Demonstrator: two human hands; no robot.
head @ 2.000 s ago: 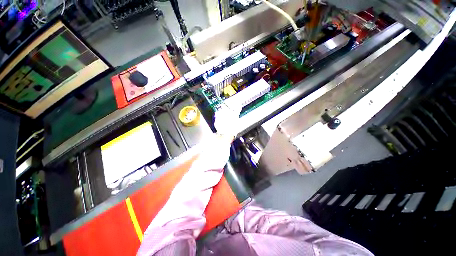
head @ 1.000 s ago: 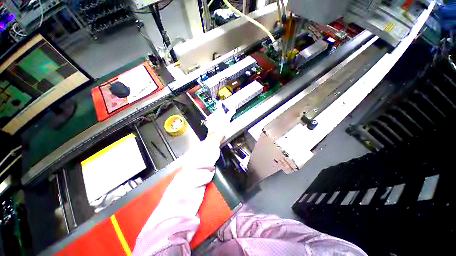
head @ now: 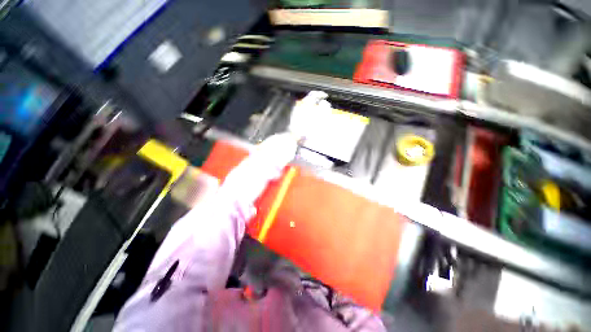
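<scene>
The frame is motion-blurred. My left hand [head: 311,115], in a white glove, is over the left edge of the white box or pad [head: 340,136], which has a yellow edge. Its fingers are blurred, so I cannot tell whether it grips anything. My right hand is not in view; only part of a pink sleeve shows at the bottom. A green power board [head: 513,194] lies on the rails at the right, cut off by the frame's edge.
A yellow tub [head: 415,150] stands between the rails right of the pad. The orange-red mat [head: 330,227] with a yellow stripe lies in front. A mouse [head: 402,61] is on the red-edged mat behind. A dark cabinet [head: 162,84] is at the left.
The view has swung left. My left hand has moved from the power board's near end to the white pad. The board now shows at the right edge, and the large monitor's screen is out of view.
</scene>
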